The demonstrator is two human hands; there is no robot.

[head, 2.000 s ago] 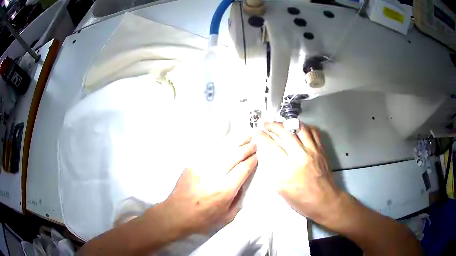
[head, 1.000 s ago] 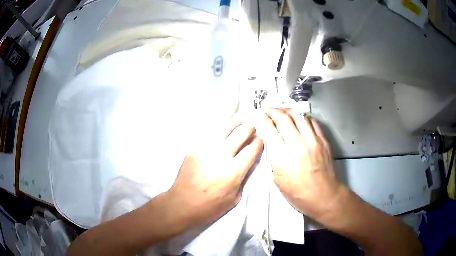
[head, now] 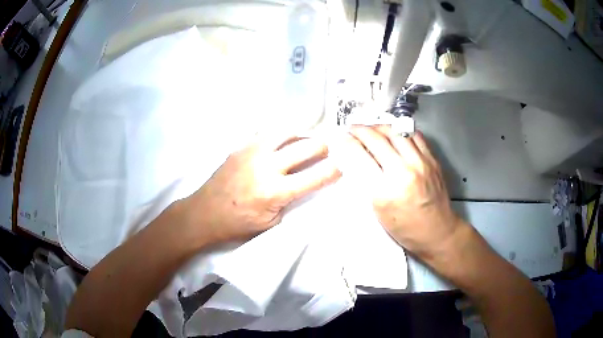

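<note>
A white fabric panel (head: 125, 145) covers the left of the machine table and hangs in folds over the front edge, glaring under the lamp. My left hand (head: 264, 185) lies on the fabric left of the needle, fingers bent and pressing it. My right hand (head: 406, 178) lies flat on the fabric just below the presser foot (head: 345, 111), fingertips beside the dark metal attachment (head: 406, 104). The sewing machine head (head: 489, 59) stands above and to the right. Glare hides the needle point and the fabric edge at the fingertips.
A white lamp bar (head: 305, 59) hangs left of the needle. A ribbed knob (head: 452, 63) is on the machine head. White pieces (head: 40, 297) lie in a heap at lower left. Dark tools (head: 11, 138) are at far left. Blue cloth (head: 578, 307) is at lower right.
My left hand has moved left and up, away from my right hand. The fabric's lower part has spread and bunched at the front edge. The machine appears higher and further right in the view.
</note>
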